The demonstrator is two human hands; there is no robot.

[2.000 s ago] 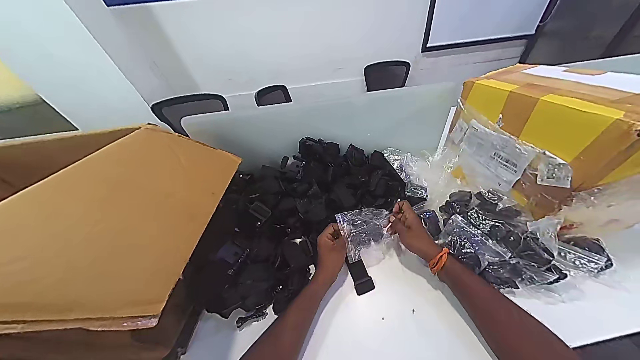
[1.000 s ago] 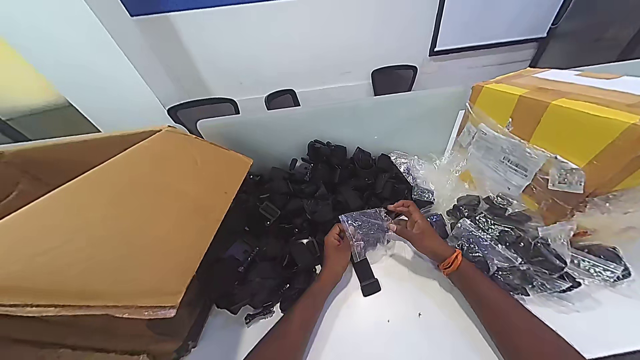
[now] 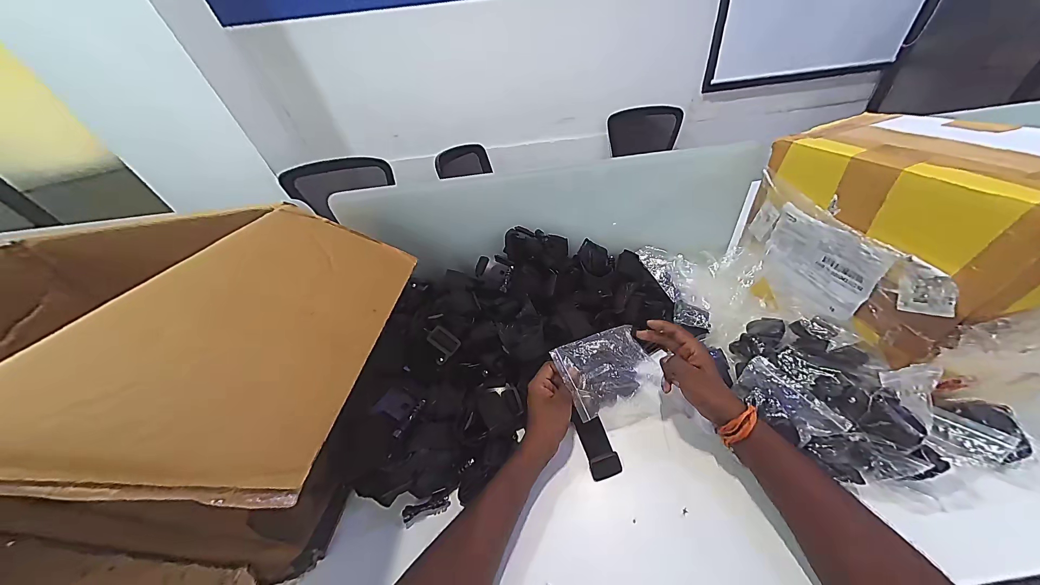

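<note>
My left hand (image 3: pixel 549 400) pinches the left edge of a clear plastic zip bag (image 3: pixel 603 370). My right hand (image 3: pixel 686 366) is at the bag's right side with its fingers spread, the thumb and index finger apart; it seems free of the bag. Below the bag, a black strap with a square end (image 3: pixel 599 451) sticks out over the white table; its upper part is hidden behind the bag. Behind and left of my hands lies a large heap of black straps with buckles or clips (image 3: pixel 520 317). Right of my right hand is a pile of bagged black items (image 3: pixel 829 398).
An open cardboard box (image 3: pixel 203 357) stands at the left. At the right back is a cardboard box with yellow tape (image 3: pixel 934 203), with clear plastic packaging (image 3: pixel 829 260) bearing a label before it. A frosted panel (image 3: pixel 552 195) and chairs (image 3: pixel 646 130) are behind the white table (image 3: pixel 617 536).
The fingers of my right hand have opened away from the bag's edge, which they were near or touching before. My left hand still holds the bag. The view has shifted slightly.
</note>
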